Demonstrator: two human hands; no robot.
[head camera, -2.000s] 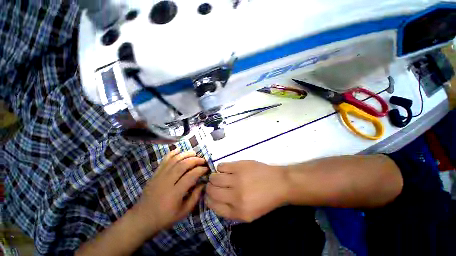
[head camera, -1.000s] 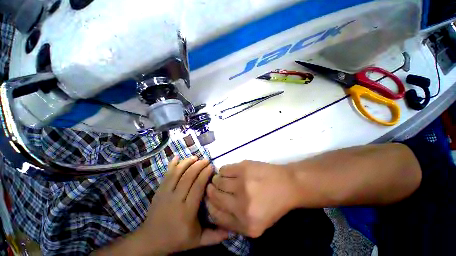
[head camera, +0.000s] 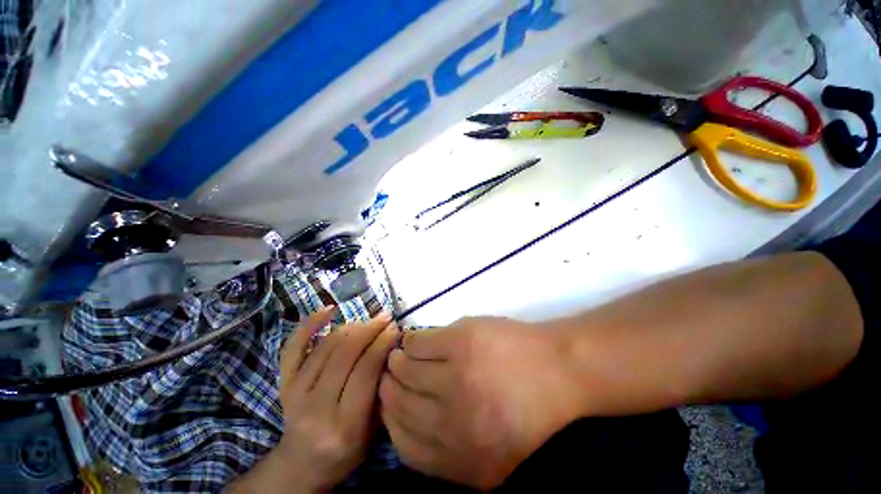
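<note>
The plaid fabric [head camera: 184, 405] lies under the machine head and spreads left and toward me. Its folded edge [head camera: 362, 307] runs from the presser foot area to my fingertips. My left hand [head camera: 333, 391] lies flat on the fabric with fingers pointing toward the needle area. My right hand [head camera: 473, 386] is closed with its fingertips pinching the fabric edge, close beside my left hand. The needle itself is hard to make out behind the metal parts.
The white sewing machine head [head camera: 290, 106] with JACK lettering stands across the upper left. The tension dial [head camera: 140, 256] is at left. Tweezers [head camera: 478, 193], thread snips [head camera: 536, 124], scissors [head camera: 710, 125] and a black clip [head camera: 850, 125] lie on the white bed [head camera: 580, 232].
The view has moved closer to and around the machine head, so the tools appear shifted. My hands stay together at the fabric edge; my left fingers lie slightly differently on it.
</note>
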